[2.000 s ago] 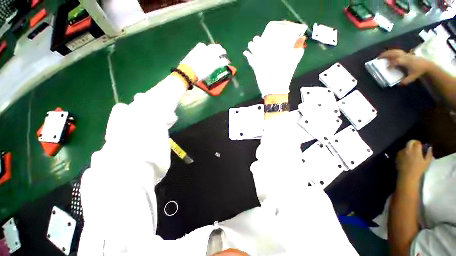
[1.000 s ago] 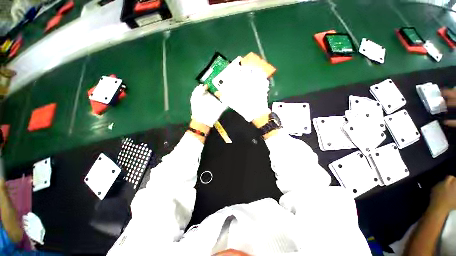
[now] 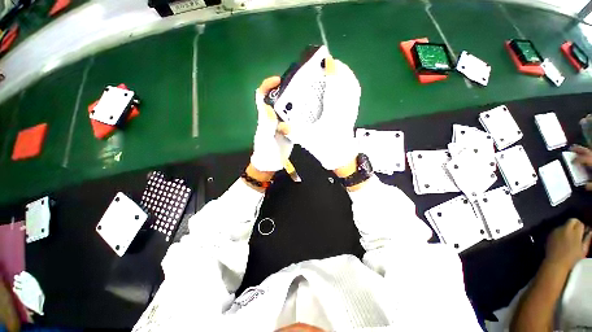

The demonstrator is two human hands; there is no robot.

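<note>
An electronic unit (image 3: 302,91), a black housing with a white cover against it, is held tilted above the green belt's near edge. The cover shows dark corner dots. My left hand (image 3: 268,133), in a white glove with bare fingertips, grips the housing's left side. My right hand (image 3: 336,113), gloved, grips the cover's right side. Whether the cover is fully seated cannot be told. The circuit board inside is hidden. A slim yellow knife (image 3: 291,170) lies on the black mat just below my hands, partly covered by my left hand.
White cover plates (image 3: 470,167) lie in overlapping piles at right. Open housings (image 3: 431,57) on red pads ride the belt (image 3: 253,58) at upper right; a covered unit (image 3: 113,106) sits at left. A dot sheet (image 3: 166,203) and pale ring (image 3: 266,226) lie on the mat. Coworkers' arms (image 3: 552,285) show at right.
My hands have brought the white cover and the housing together and tilted them up. The green board is now hidden. The orange pad by my right hand is no longer visible. Belt items shifted left in view.
</note>
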